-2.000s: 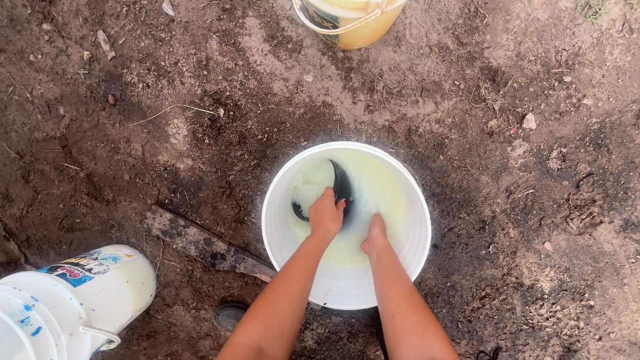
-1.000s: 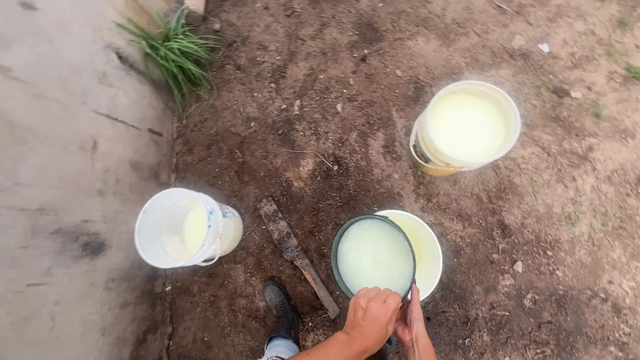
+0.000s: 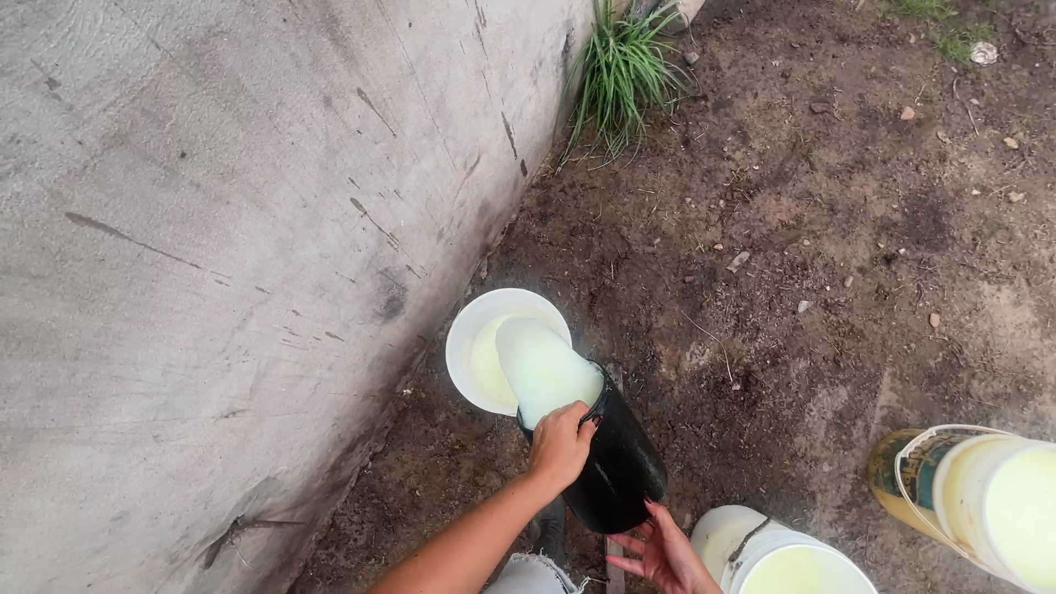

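A black cylindrical container point(image 3: 619, 466) is tilted over a white plastic bucket point(image 3: 469, 363), and pale yellow-green liquid point(image 3: 540, 367) pours from its mouth into that bucket. My left hand point(image 3: 563, 445) grips the container's rim on the near side. At the lower end, my right hand point(image 3: 660, 549) supports the base with its fingers spread beneath and against it. Liquid also stands inside the white bucket. The far side of the container's rim is partly hidden by the liquid.
A concrete wall point(image 3: 247, 247) rises close on the left, with a grass clump point(image 3: 623, 78) at its foot. Another white bucket point(image 3: 726, 528) of liquid stands at the lower right, and a yellowish bucket point(image 3: 903, 478) beyond it. My boot point(image 3: 550, 532) is below my left hand.
The black container, upright and full beside the other white bucket a second ago, is now tipped and pouring into the bucket near the wall. My view has swung left.
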